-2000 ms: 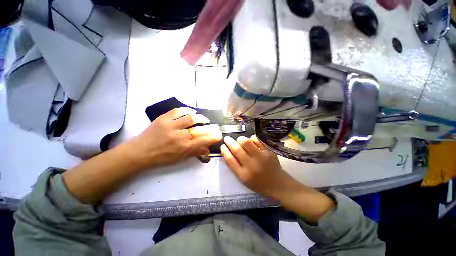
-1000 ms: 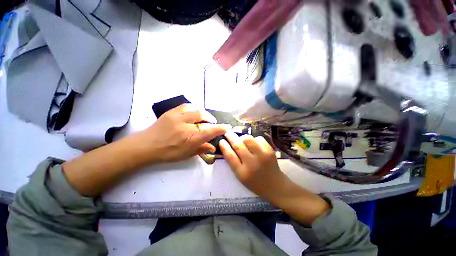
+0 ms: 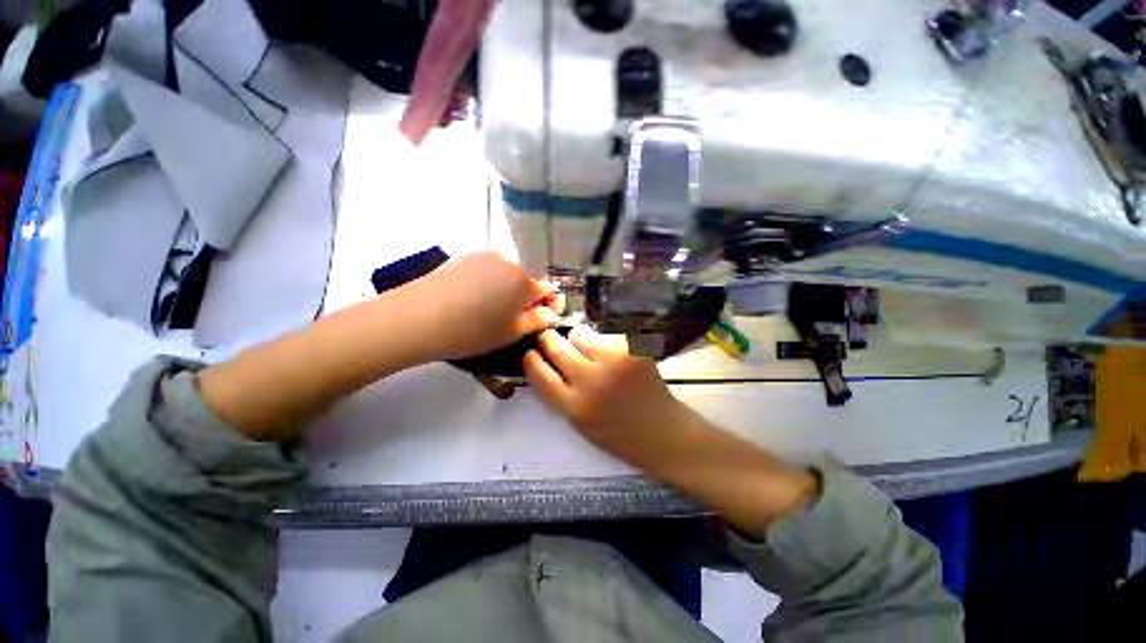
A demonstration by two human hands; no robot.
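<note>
A black fabric piece (image 3: 410, 268) lies on the white table left of the sewing machine (image 3: 804, 138); one end sticks out beyond my left hand, and more black fabric shows below my fingers. My left hand (image 3: 484, 305) grips the fabric close to the presser foot area (image 3: 572, 295), fingers bent. My right hand (image 3: 591, 383) is just below and to the right, its fingertips pinching the fabric's near edge beside my left fingertips. The needle cannot be made out, and the hands cover much of the fabric.
Long grey-white fabric strips (image 3: 226, 176) drape over the table's left. Small black pieces (image 3: 823, 329) and green-yellow snips (image 3: 729, 337) lie under the machine arm. A pink cloth strip (image 3: 440, 69) hangs at the machine's left end. An orange bag (image 3: 1116, 408) is at the right edge.
The camera view has shifted, so the machine head shows differently. My left fingers have moved from flat on the fabric to a bent grip near the presser foot. My right hand stays close by.
</note>
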